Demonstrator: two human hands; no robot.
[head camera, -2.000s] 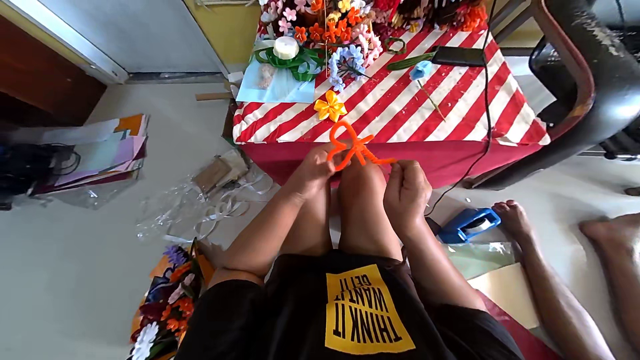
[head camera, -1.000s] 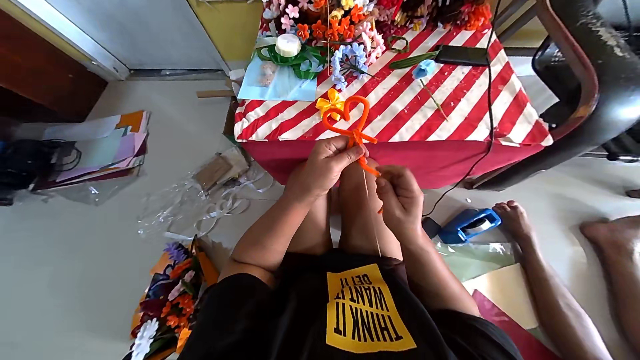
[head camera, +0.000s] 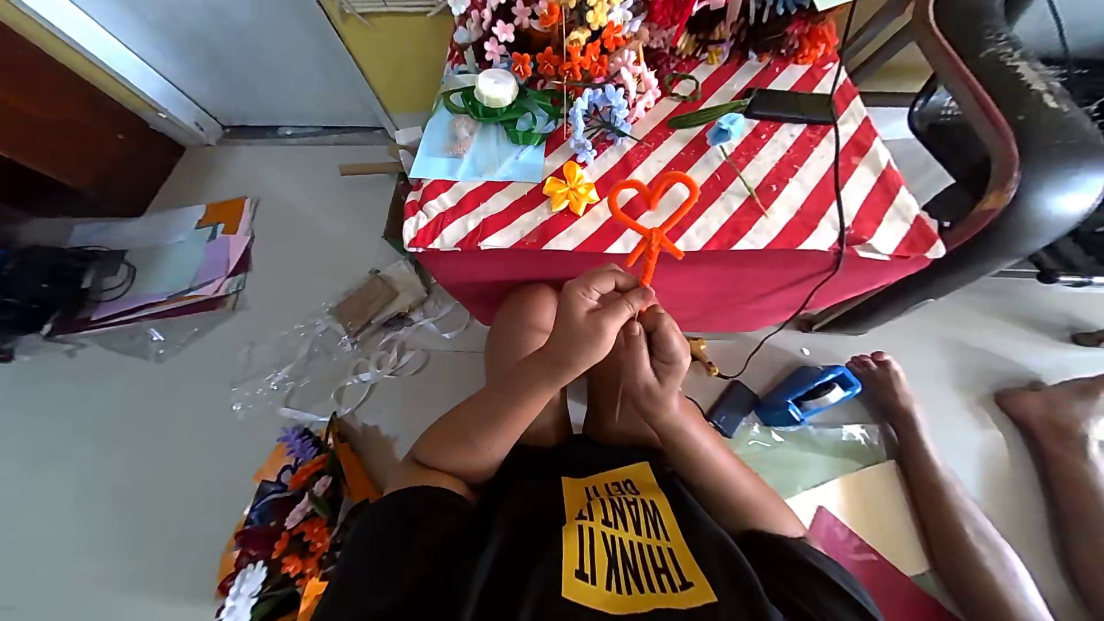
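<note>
An orange pipe-cleaner heart (head camera: 654, 205) with two short side ends and a twisted stem stands up from my hands, over the front edge of the striped cloth. My left hand (head camera: 597, 312) pinches the twisted stem between thumb and fingers. Just below and touching it, my right hand (head camera: 654, 355) grips the stem's lower end, where a thin stick (head camera: 618, 392) points down. A yellow ribbon flower (head camera: 570, 188) lies on the cloth left of the heart. Farther right on the cloth is a blue flower (head camera: 725, 129) on a thin green stem.
Colourful flowers, green ribbon (head camera: 528, 121) and a dark phone (head camera: 789, 106) are on the striped table (head camera: 552, 231). A black cable (head camera: 838, 198) hangs over its front. A bouquet (head camera: 297, 526) lies lower left. A blue tape dispenser (head camera: 806, 395) sits near another person's foot (head camera: 881, 379).
The orange pipe cleaner had a looser shape two seconds ago; now it is a heart with its lower part twisted into a stem. My right hand has moved in against my left.
</note>
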